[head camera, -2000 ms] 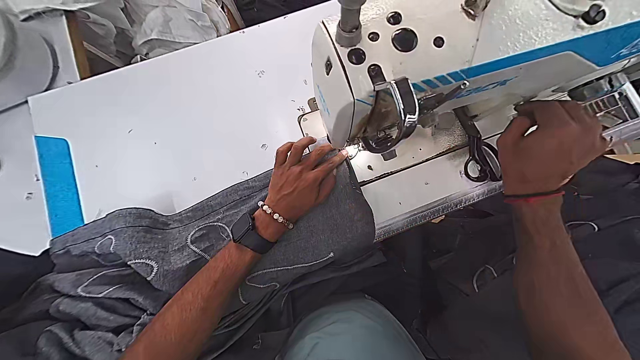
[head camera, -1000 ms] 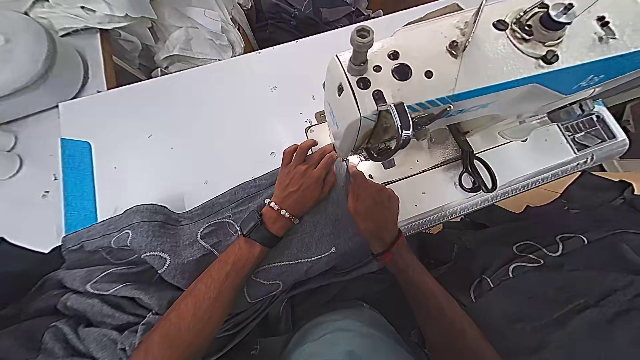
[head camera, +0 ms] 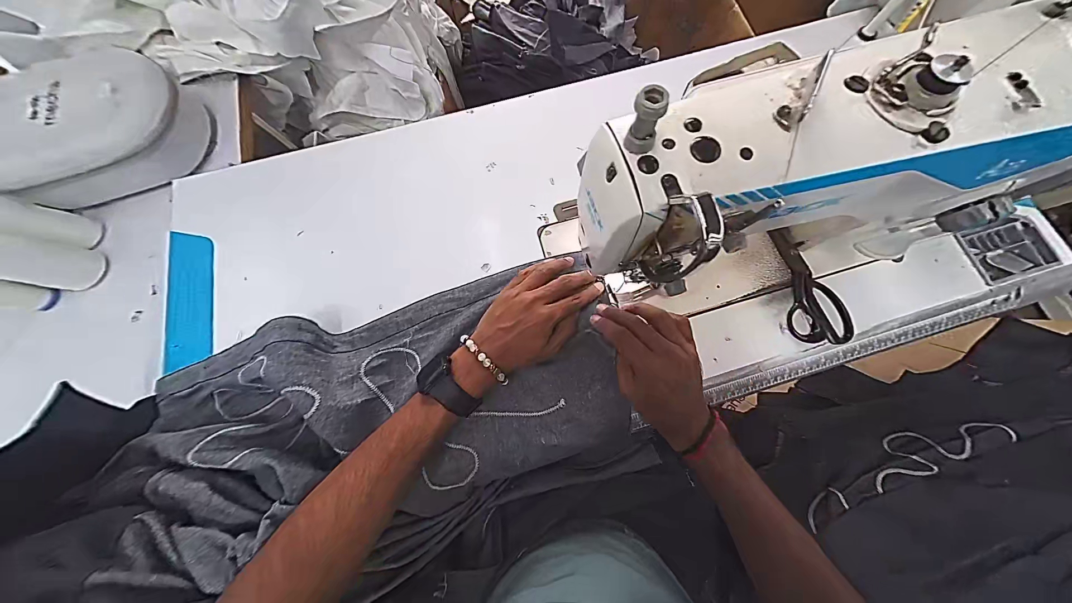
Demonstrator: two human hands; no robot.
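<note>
A dark grey fabric garment piece with light loose threads lies over the front of the sewing table, its upper right edge under the needle area of a white and blue industrial sewing machine. My left hand rests on the fabric just left of the presser foot, fingers spread a little over it. Close to the needle on the other side, my right hand has its thumb and fingertips at the fabric's edge; whether they pinch it is hard to tell. Black-handled scissors lie on the machine bed, right of the hands.
White fabric pieces and a dark fabric heap lie beyond the white table. White cones or spools stand at the left. Dark cloth with a pale thread spreads at the lower right. A measuring tape runs along the table's front edge.
My right hand has come from the right side of the machine, beyond the scissors, to the fabric beside the needle. My left hand stays on the fabric. The view has shifted.
</note>
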